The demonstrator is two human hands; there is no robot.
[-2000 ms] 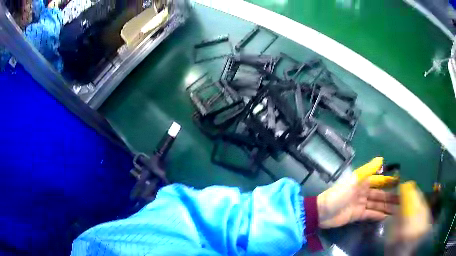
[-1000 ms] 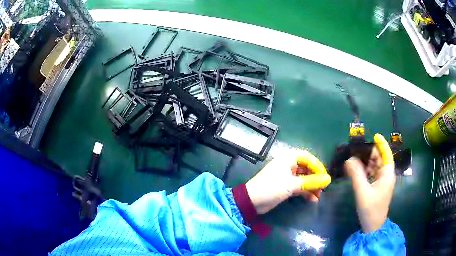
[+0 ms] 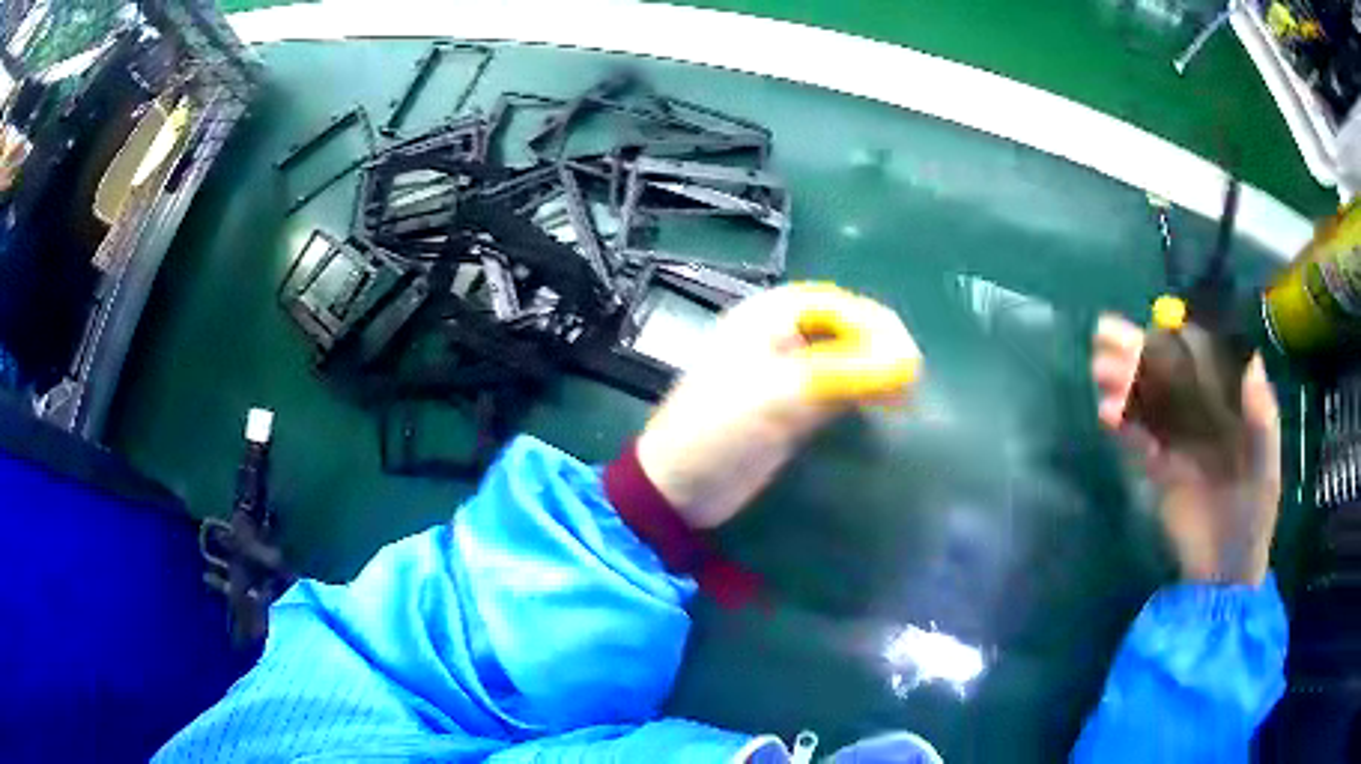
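My right hand, blurred, holds a dark display module at the right, with a dark flex cable pointing away at its top. My left hand, with yellow finger cots, is over the right edge of the pile of black bezel frames. Its fingers are curled and blurred, and I cannot tell whether they hold anything. A faint clear sheet or reflection shows between the hands.
A black hand tool with a pale tip lies at the left bench edge. A yellow can stands at the far right, beside dark perforated metal. A white rail borders the mat. A white bin is at the top right.
My left hand has moved up towards the frame pile. The module that lay on the mat is now in my right hand, further right. The view has shifted slightly.
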